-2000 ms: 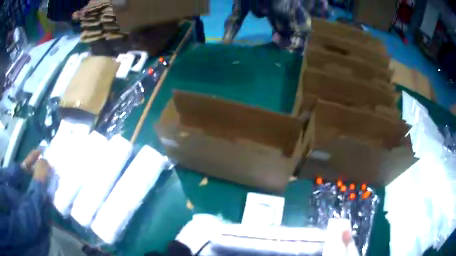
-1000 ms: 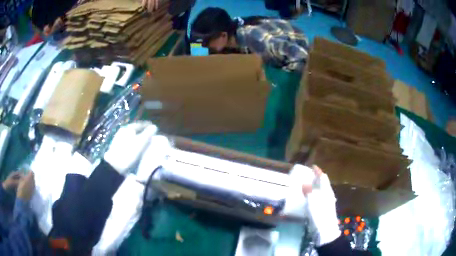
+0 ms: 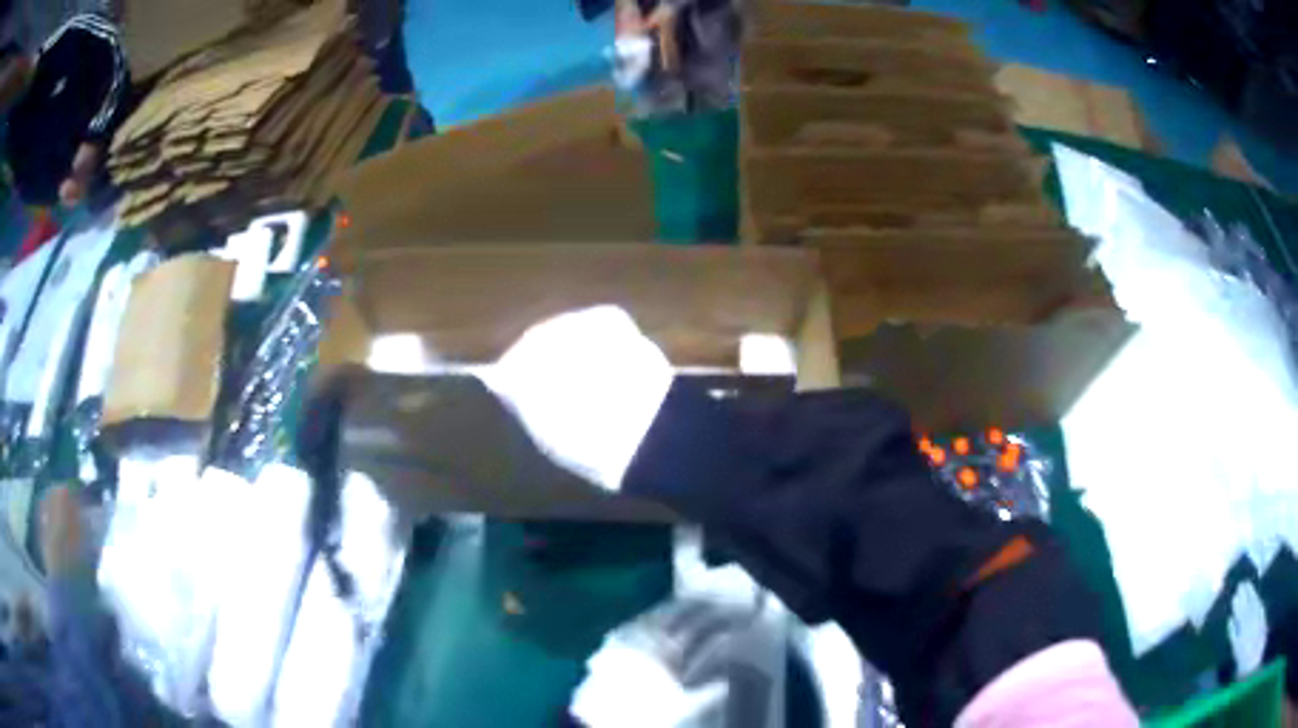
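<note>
A long open brown carton (image 3: 427, 448) stands across the middle of the green table. White foam (image 3: 399, 351) shows inside it at both ends. My right hand (image 3: 591, 395), in a white glove with a dark sleeve, reaches across from the right over the carton's middle. It is blurred and its fingers are hidden, so its grip cannot be told. A dark cable or strap (image 3: 328, 484) hangs at the carton's left end. My left hand is not in view.
A row of open cartons (image 3: 911, 199) stands right. Bagged orange-ended products (image 3: 982, 462), foam sheets (image 3: 1182, 441) and a green crate (image 3: 1231, 700) are right. White foam blocks (image 3: 264, 597) and another person's hand (image 3: 64, 533) are left. Flattened cartons (image 3: 235, 107) lie far left.
My left hand has left the view. My right hand has moved from the carton's right end to its middle. The foam that both hands held now shows inside the carton.
</note>
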